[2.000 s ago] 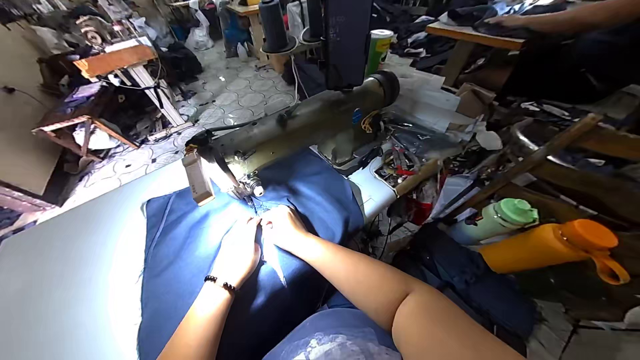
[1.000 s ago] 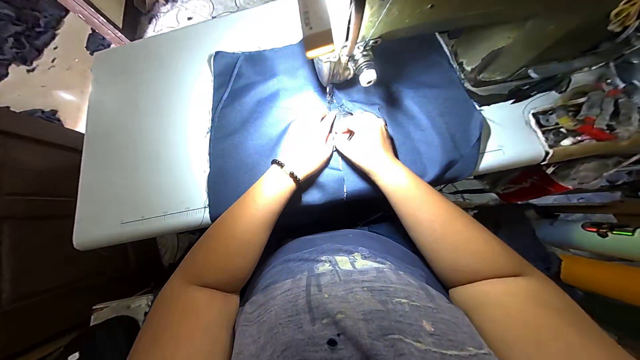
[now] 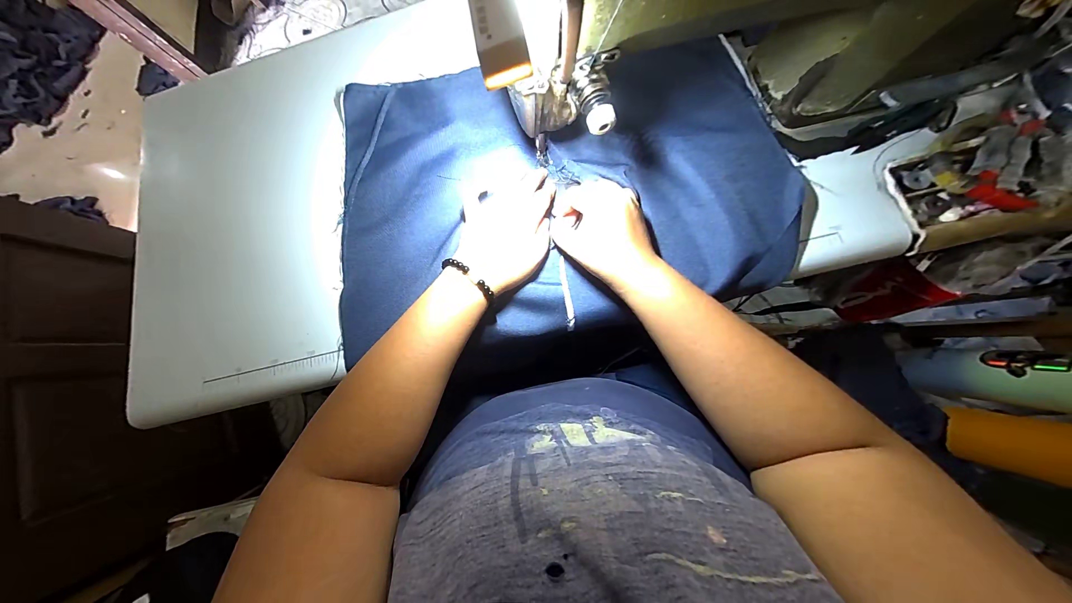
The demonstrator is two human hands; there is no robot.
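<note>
Navy blue fabric lies spread over the pale sewing table under the head of a sewing machine. Just below the needle and presser foot, my left hand, with a beaded bracelet at the wrist, rests on the fabric, its fingertips pinching at a seam. My right hand meets it from the right, thumb and fingers closed on the same seam area. A white line runs down the fabric below the hands. Bright light washes out part of my left hand.
A lamp-like box hangs beside the needle. At the right, a tray holds scraps and small items. Beyond the table's right side are a red item, a pale green bottle and an orange bottle. Dark wooden furniture stands at left.
The view has tilted down and come closer since the oldest frame. Both hands remain together on the fabric below the needle; no other plain change shows.
</note>
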